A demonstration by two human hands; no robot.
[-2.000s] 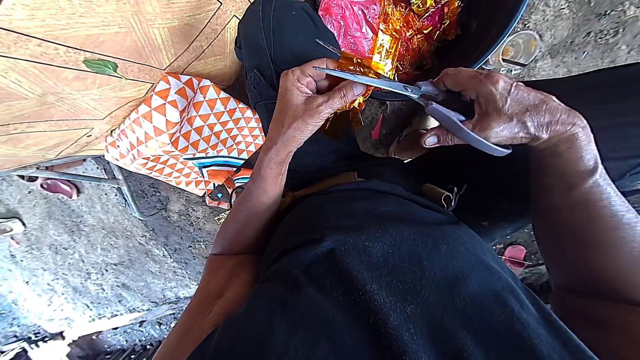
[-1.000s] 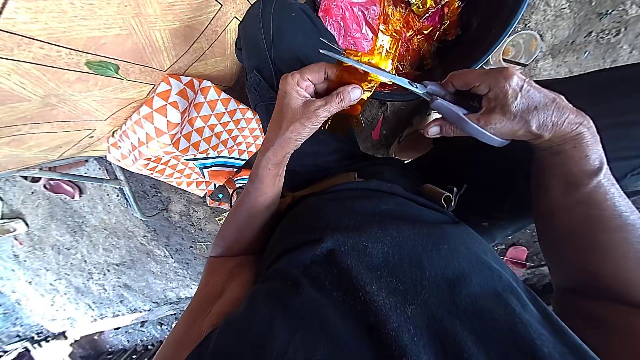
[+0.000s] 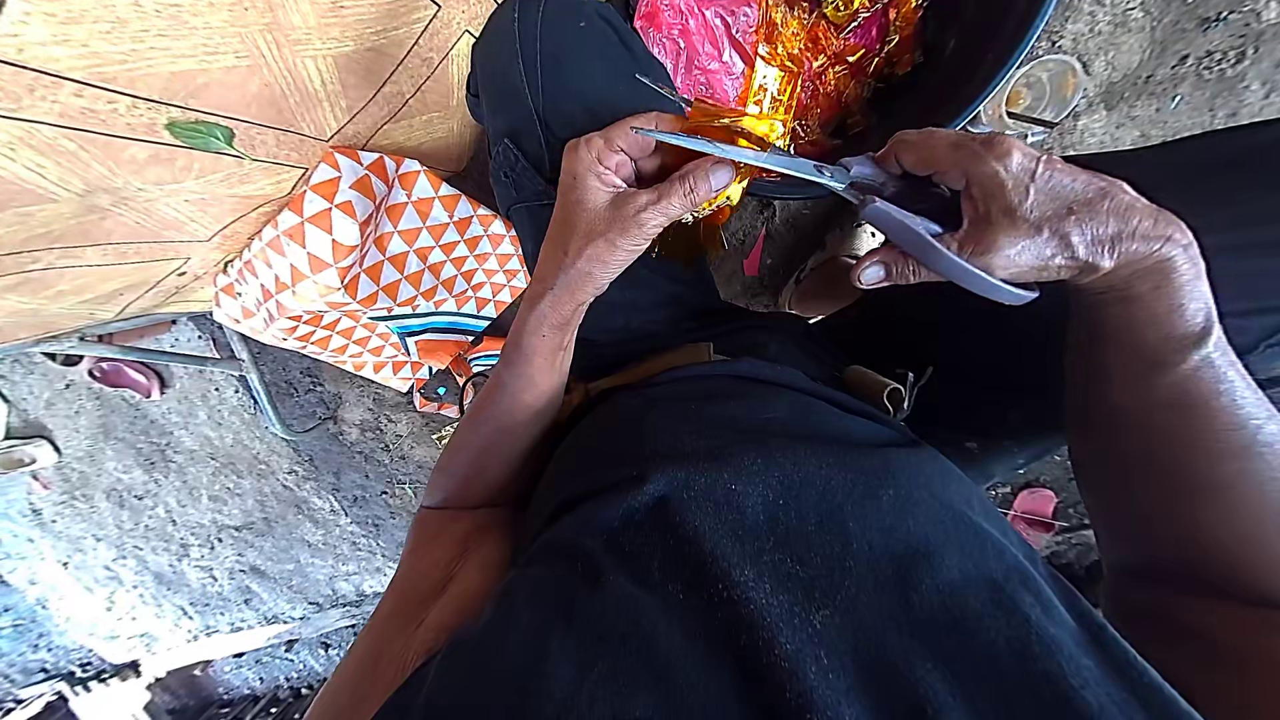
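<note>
My left hand (image 3: 630,205) pinches a strip of shiny gold-orange foil (image 3: 765,105) between thumb and fingers. In my right hand (image 3: 1040,205) is a pair of scissors (image 3: 830,175) with grey handles. Its blades are spread, one passing over the foil beside my left thumb, the other tip showing beyond my left fingers. The foil runs up to a heap of gold, orange and red shreds (image 3: 870,50) in a dark basin (image 3: 985,60). A crumpled pink plastic sheet (image 3: 700,45) lies next to the heap.
A wood-patterned table (image 3: 200,60) with a green leaf (image 3: 203,135) stands at the left. An orange-and-white triangle-patterned cloth (image 3: 400,240) hangs by its corner. A clear plastic cup (image 3: 1045,90) is on the ground beyond the basin. Pink footwear (image 3: 125,377) lies under the table.
The scissors' blades looked closed together one second ago and are spread now, as they were two seconds ago. Both hands have stayed in nearly the same place.
</note>
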